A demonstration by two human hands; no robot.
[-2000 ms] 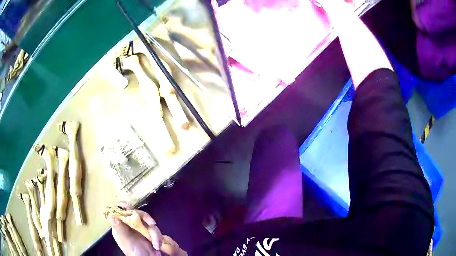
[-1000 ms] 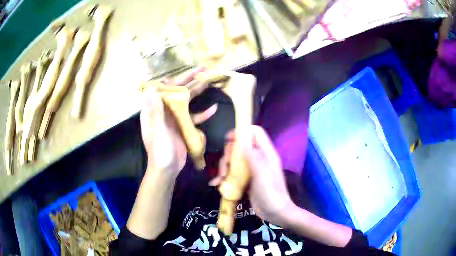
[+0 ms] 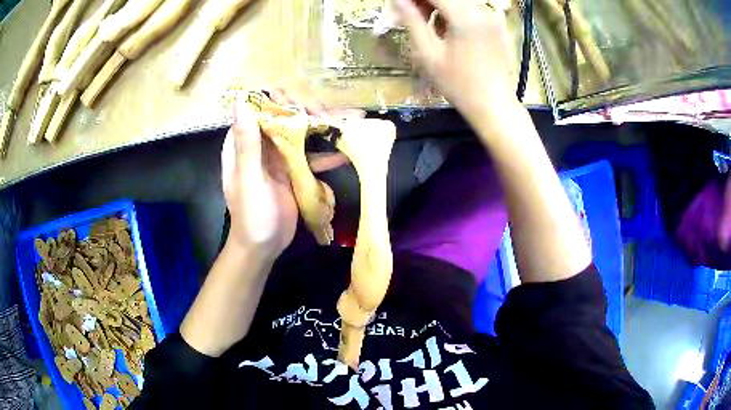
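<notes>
My left hand [image 3: 260, 180] holds a pair of tan moulded legs at their upper, foot ends, near the bench edge. One leg [image 3: 300, 172] hangs down beside my palm. The other leg [image 3: 371, 216] hangs lower, in front of my shirt. Dark bits show at the hollow foot openings. My right hand [image 3: 457, 48] is over the greyish work plate [image 3: 369, 60] at the top, blurred, fingers bent near a whitish lump [image 3: 387, 22]. Whether it grips anything cannot be told.
Several tan legs [image 3: 136, 28] lie on the bench at the upper left. More legs [image 3: 589, 40] lie beyond a black cable [image 3: 526, 48] on the right. A blue bin [image 3: 144, 272] of brown flat pieces stands lower left. Another blue bin [image 3: 601, 232] is right, near a person's purple clothing.
My right hand has let go of the longer leg and moved up to the plate. My left hand still holds the pair. The view has shifted, showing more of the left bin.
</notes>
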